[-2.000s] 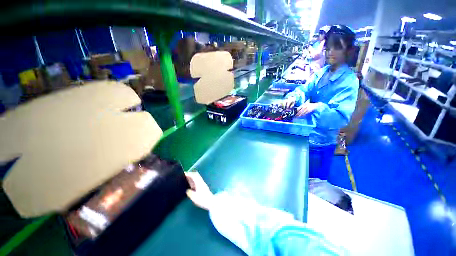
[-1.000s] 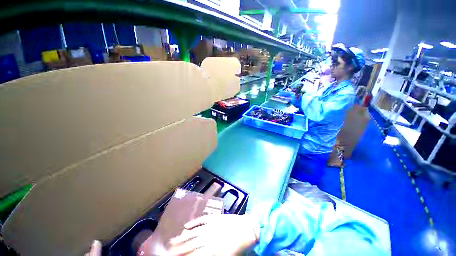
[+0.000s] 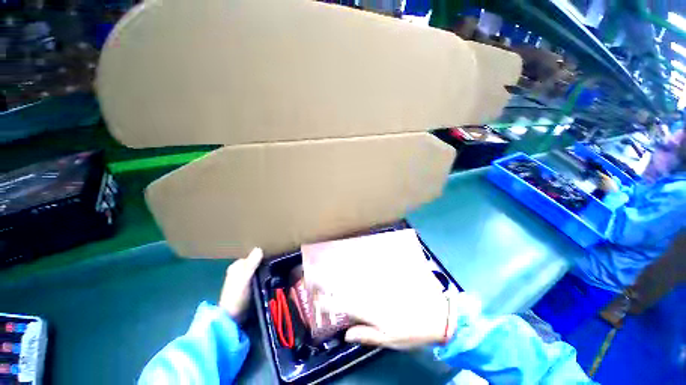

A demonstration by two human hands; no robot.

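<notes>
An open retail box (image 3: 301, 197) stands on the bench in front of me, its large brown lid with rounded ends upright. Its black inner tray (image 3: 304, 368) holds a thin red loop (image 3: 281, 317) at the left end. A brown-pink instruction manual (image 3: 361, 271) lies over the middle and right of the tray. My right hand (image 3: 402, 319) rests on the manual's lower right part, fingers spread; whether it grips it cannot be told. My left hand (image 3: 242, 284) is at the box's left rear corner, by the base of the lid.
A closed black box (image 3: 53, 199) is on the conveyor at left. A white-edged tray with red and blue items (image 3: 21, 346) is at the lower left. Blue parts bins (image 3: 553, 197), another open box (image 3: 478, 144) and a person in a light-blue smock (image 3: 647, 225) are at right.
The view has turned left and down onto the box. My left hand has come into view at the box's left side. The manual now lies flatter on the tray under my right hand.
</notes>
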